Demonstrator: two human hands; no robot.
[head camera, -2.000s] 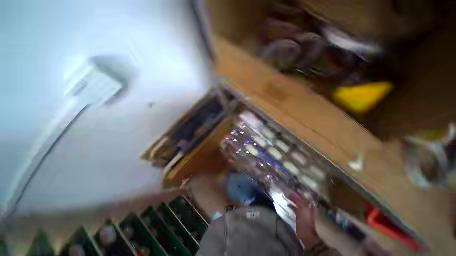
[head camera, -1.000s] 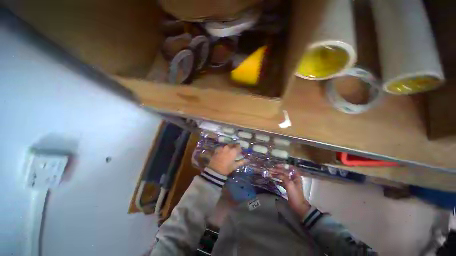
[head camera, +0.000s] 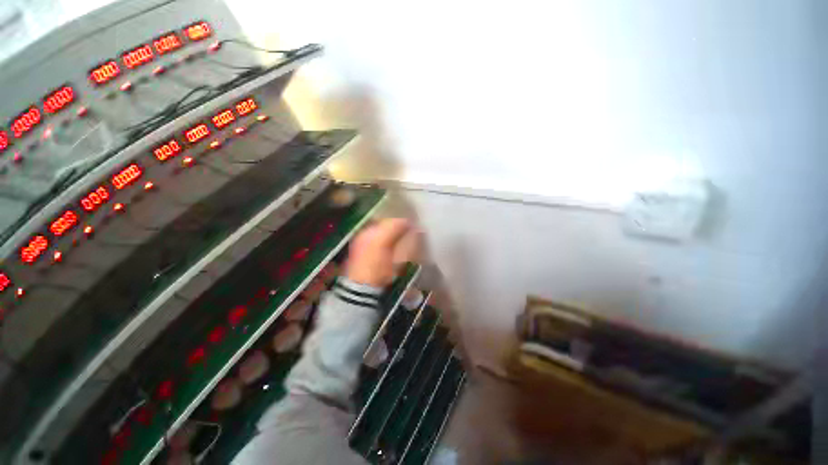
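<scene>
My left hand (head camera: 386, 252) is at the right end of the green rack shelves, in a grey sleeve with a dark striped cuff. It is blurred, with the fingers curled; I cannot tell whether it holds anything. My right hand is not in view. The ageing rack (head camera: 182, 245) fills the left side, tilted in the picture. Pale rounded charging cases (head camera: 254, 366) sit in a row on a shelf below and left of my left hand, partly in shadow.
Red digital meter displays (head camera: 136, 56) and thin dark cables run along the upper rack. A white wall with a socket box (head camera: 667, 211) is on the right. Folded grey-framed equipment in cardboard (head camera: 635, 363) lies at the lower right.
The view has swung from the trays under the wooden shelf to the rack. My left hand has left the clear tray and is now at the rack shelves. My right hand has gone out of view.
</scene>
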